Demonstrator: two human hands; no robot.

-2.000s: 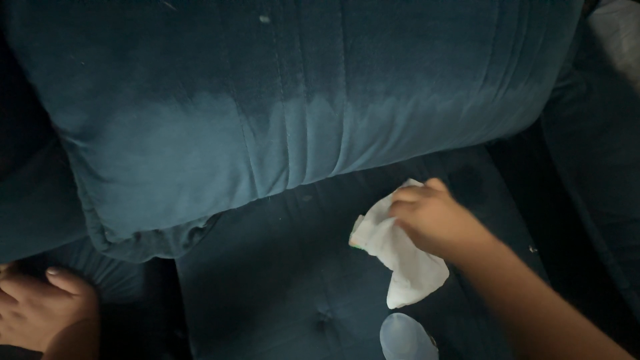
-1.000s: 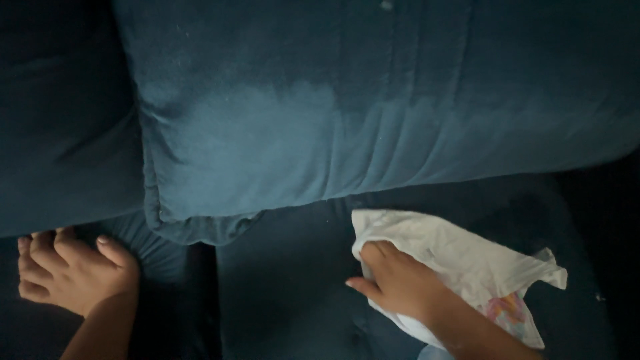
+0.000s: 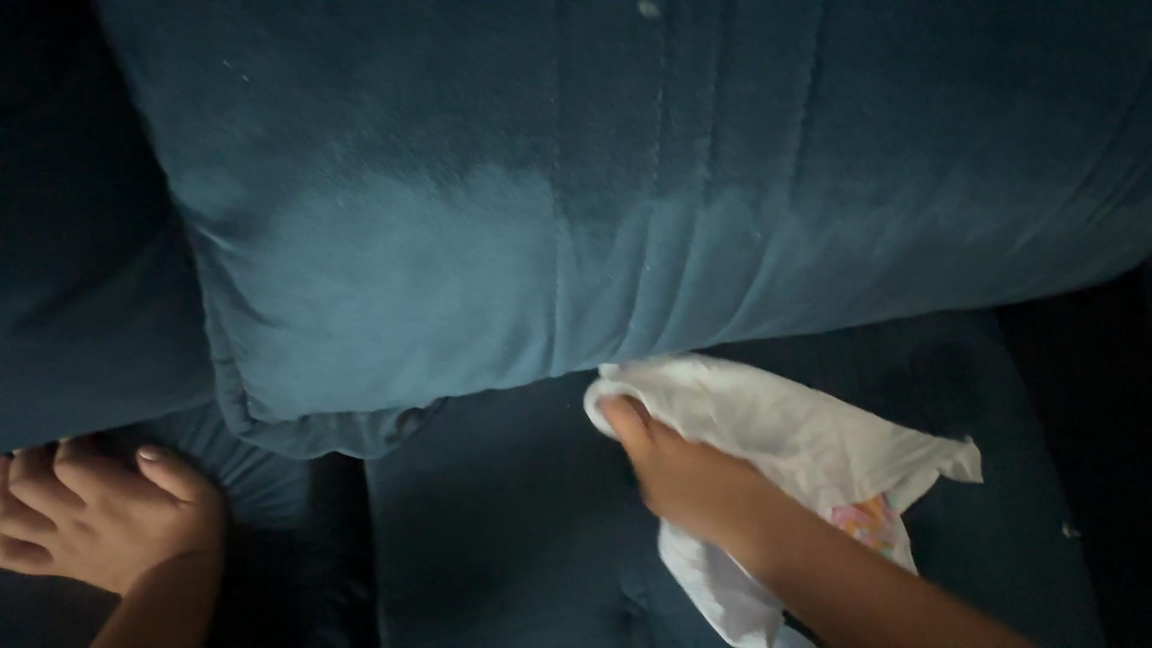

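My right hand [image 3: 693,477] grips a white cloth [image 3: 792,414] with a patch of coloured print, over the dark blue seat cushion [image 3: 486,513]. The cloth is spread out around the hand, its upper edge close against the bottom of the blue back cushion [image 3: 432,279]. Part of the fingers is hidden in the folds. At the lower left, my left hand [image 3: 117,513] lies palm down with fingers apart on the neighbouring blue seat, holding nothing.
Another dark cushion [image 3: 90,297] stands at the left. A gap [image 3: 346,522] runs between the two seat cushions. At the bottom edge, a pale object [image 3: 794,637] shows partly from under the cloth. Deep shadow covers the far right.
The cloth, bunched two seconds ago, is now spread wider around my right hand. The pale, clear-looking object below it is now mostly hidden. The view has shifted left.
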